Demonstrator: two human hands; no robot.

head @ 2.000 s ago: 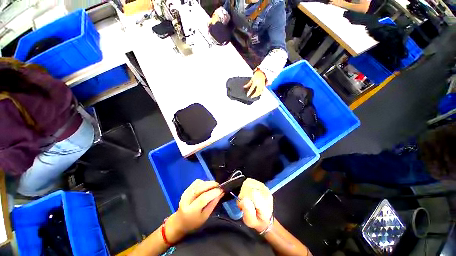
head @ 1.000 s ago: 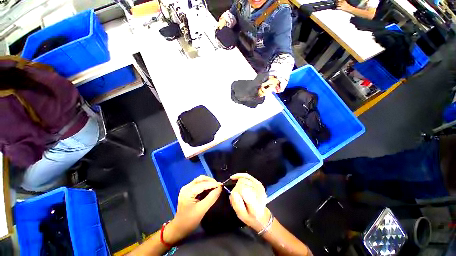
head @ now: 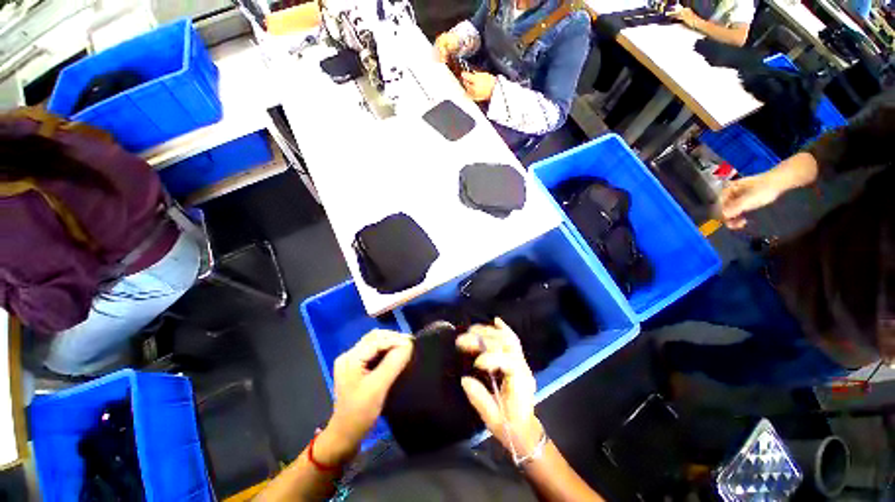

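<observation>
A black sewn piece (head: 430, 397) hangs in front of my body, its upper edge raised between my hands. My left hand (head: 371, 377) pinches the piece at its upper left edge. My right hand (head: 500, 377) is at the upper right edge with fingers curled; a thin pale or metallic item shows along its fingers and palm, too small to name surely. Whether its fingertips touch the piece is unclear. Stacked panels (head: 394, 253) lie at the white table's near corner, and another black stack (head: 493, 189) lies beyond.
A large blue crate (head: 589, 345) with heaped black pieces stands at the table end, a smaller blue crate (head: 319, 324) left of it, another crate (head: 687, 279) right. A seated worker (head: 530, 78) is by the sewing machine. Another person's hand (head: 751, 201) is at right.
The black piece now hangs spread below my hands, and my right hand has opened somewhat. The seated worker's hand has left the far stack; a single panel lies beyond it. A person has entered at right.
</observation>
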